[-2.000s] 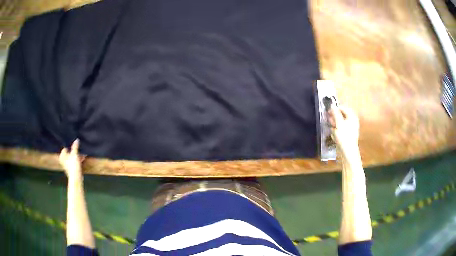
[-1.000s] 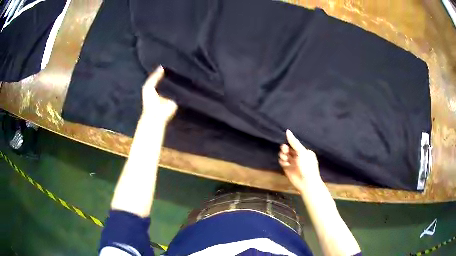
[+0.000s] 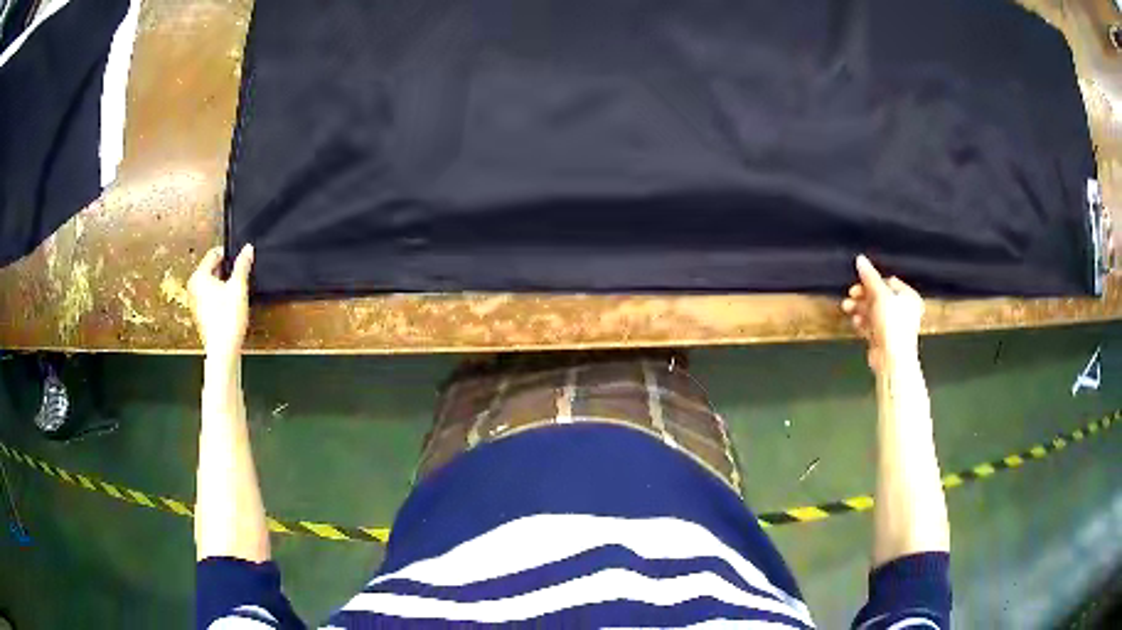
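Note:
A large black fabric panel (image 3: 591,135) lies on the table with its front edge along the table's front edge. My left hand (image 3: 222,302) is at the panel's front left corner, its thumb and a finger at the cloth, with creases running from there. My right hand (image 3: 886,314) holds the front edge toward the right, thumb on top and other fingers curled at the edge. A soft ridge runs across the panel between the hands. A silver metal weight (image 3: 1095,234) lies upon the panel's right end, near the picture's rim.
The brown wooden table (image 3: 179,123) has scuffed patches. Another black cloth pile (image 3: 49,135) with a white edge lies at the far left. Yellow-and-black tape (image 3: 818,510) crosses the green floor. A dark object (image 3: 55,400) and a small white piece (image 3: 1088,372) lie on the floor.
The upper panel was lifted and folded one second ago; it now lies spread toward the left, over the cloth beneath. My hands have moved apart, the left to the corner, the right rightward.

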